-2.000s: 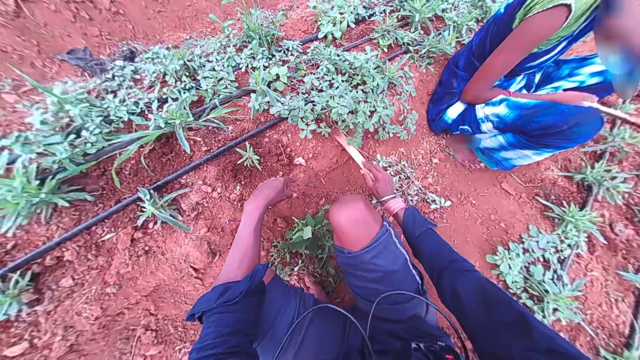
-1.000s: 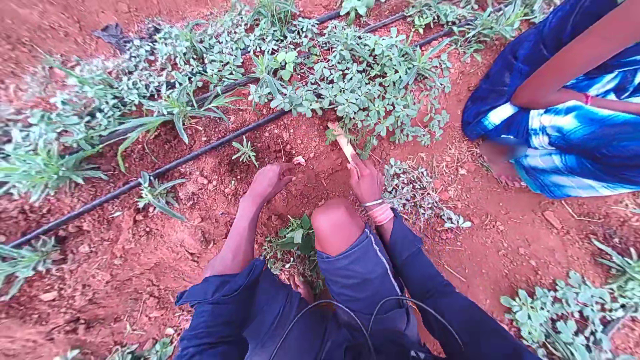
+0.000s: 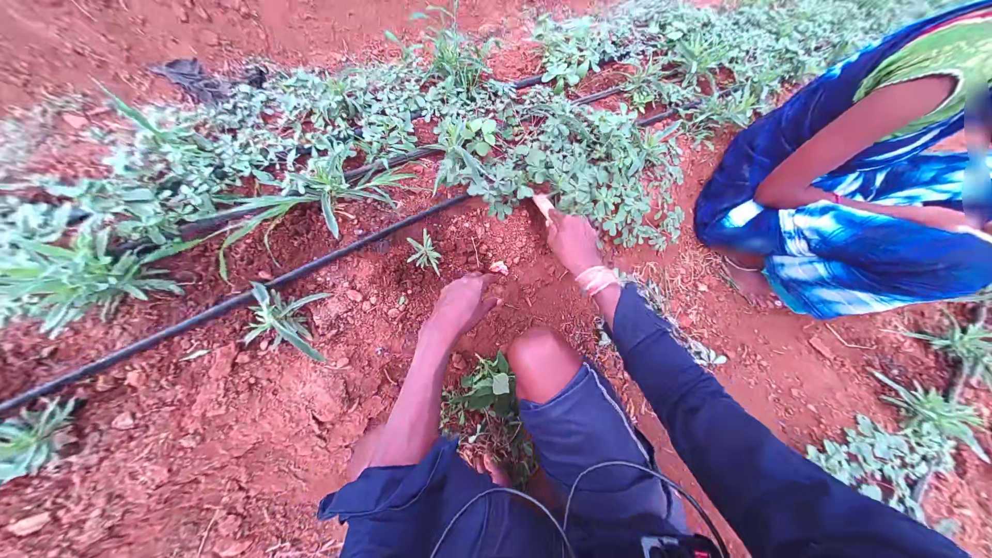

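Note:
My right hand [image 3: 575, 242] is closed around a light wooden handle [image 3: 544, 205], whose far end goes out of sight at the edge of the leafy green plants [image 3: 581, 155]. Pale bands circle that wrist. Low over the red soil [image 3: 387, 325], my left hand [image 3: 463, 302] has its fingers loosely bent and apart, with nothing seen in them. A small pale lump [image 3: 499, 267] lies just beyond its fingertips. Between my left forearm and my bare knee is a small heap of green plants [image 3: 490, 391]. A small seedling [image 3: 424, 253] grows left of my left hand.
A black drip line [image 3: 310, 267] crosses the soil diagonally, with more lines among the plants behind it. At the right a person in blue and white cloth [image 3: 876, 232] crouches close by. Dark crumpled material [image 3: 194, 80] lies at the upper left. More plants [image 3: 891, 457] grow at the lower right.
My right hand with the wooden handle has moved forward to the edge of the leafy plants. The handle's pale length, plain before, is now mostly hidden.

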